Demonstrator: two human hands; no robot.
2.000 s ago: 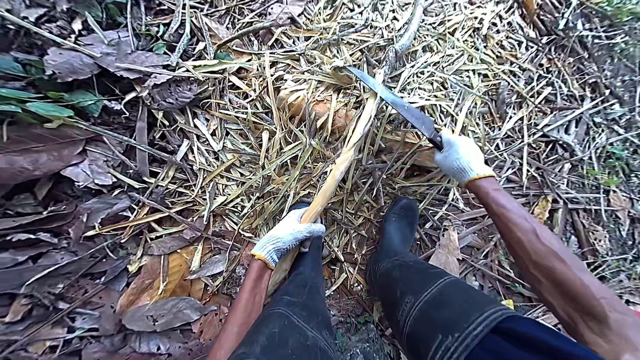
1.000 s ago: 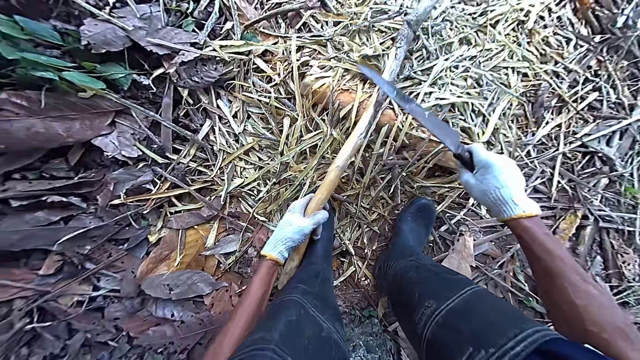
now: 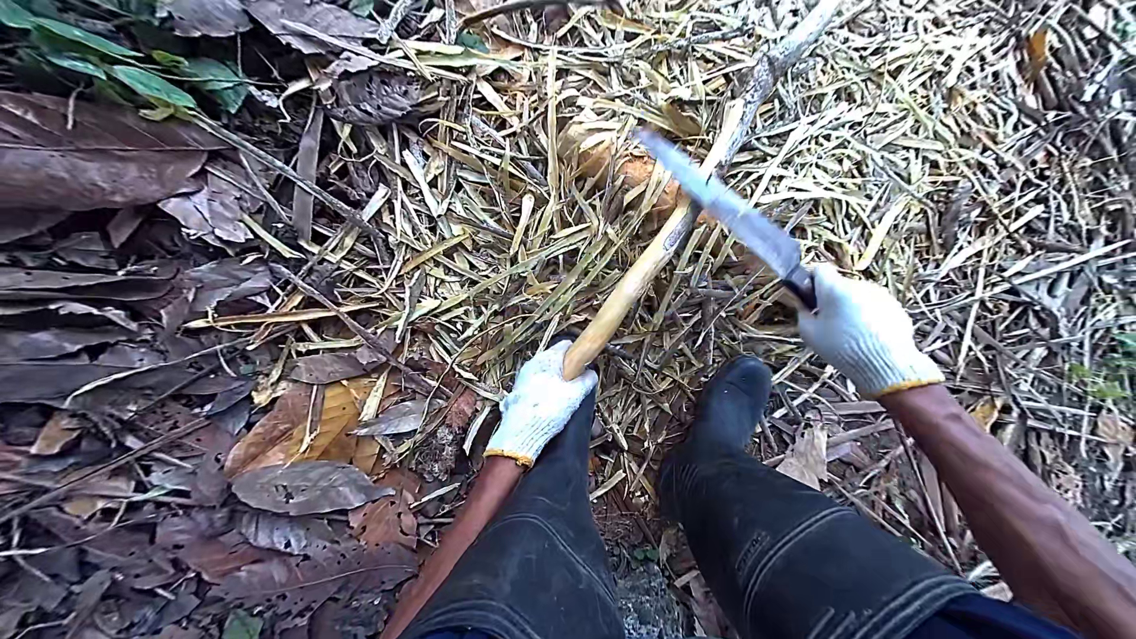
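My left hand [image 3: 546,404], in a white knit glove with a yellow cuff, grips the lower end of a long wooden branch [image 3: 635,284]. The branch slants up to the right; its near part is pale and peeled, while rough grey bark covers the far part. In my gloved right hand [image 3: 861,333] is the dark handle of a machete [image 3: 741,222]. The blade points up and left and crosses over the branch; whether it touches the wood I cannot tell. Partly buried under shavings, an orange-brown log [image 3: 643,173] lies beneath the branch.
Pale wood shavings [image 3: 497,248] cover the ground ahead. Two black boots [image 3: 732,399] stand near my hands. Large dry leaves [image 3: 98,155] and thin twigs lie on the left, with green leaves [image 3: 146,84] at the upper left. More twigs lie on the right.
From two seconds to one second ago, the machete and my right hand shift right of the branch; now the blade crosses it again. My left hand keeps its hold on the branch.
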